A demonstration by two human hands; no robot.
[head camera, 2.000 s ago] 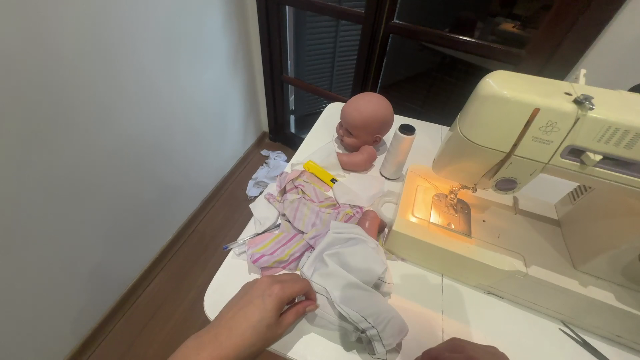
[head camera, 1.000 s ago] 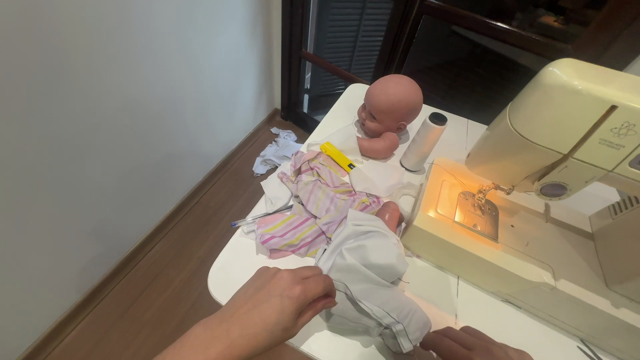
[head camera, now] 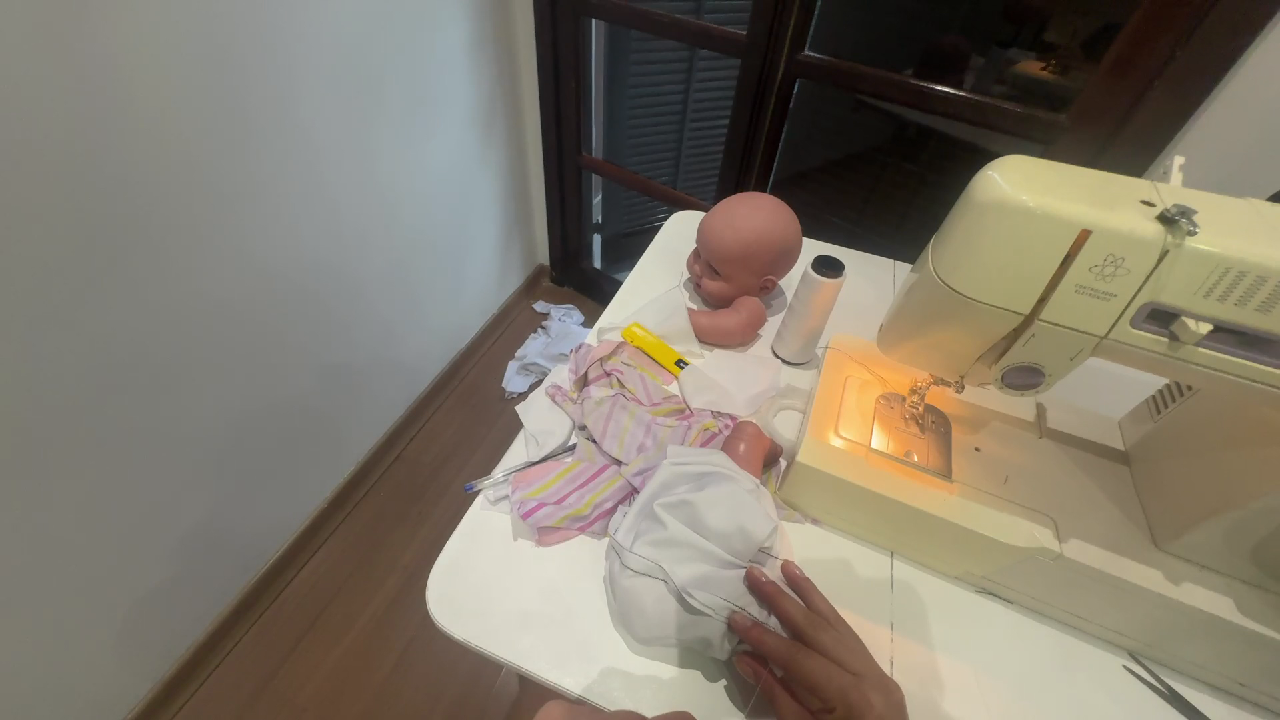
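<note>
White cloth with dark stitching (head camera: 690,550) lies bunched near the table's front edge. My right hand (head camera: 815,650) rests its spread fingertips on the cloth's right side; whether it pinches any cloth cannot be told. Only a sliver of my left hand (head camera: 610,712) shows at the bottom edge, just below the cloth, its fingers hidden. A doll's limb (head camera: 750,448) sticks out above the white cloth. Beside it lies a striped pink, white and yellow cloth (head camera: 620,430). Farther back are a doll's head (head camera: 748,245) and another doll limb (head camera: 730,322).
A cream sewing machine (head camera: 1020,270) with its lamp lit stands at the right. A thread cone (head camera: 808,312), a yellow-handled cutter (head camera: 655,349), a pen (head camera: 500,475) and dark metal blades (head camera: 1165,690) lie or stand on the white table (head camera: 470,590). Light cloth (head camera: 547,345) lies beyond its left edge.
My left hand has moved down from the white cloth's left side, mostly out of view. My right hand has come up onto the cloth, which now sits more rounded.
</note>
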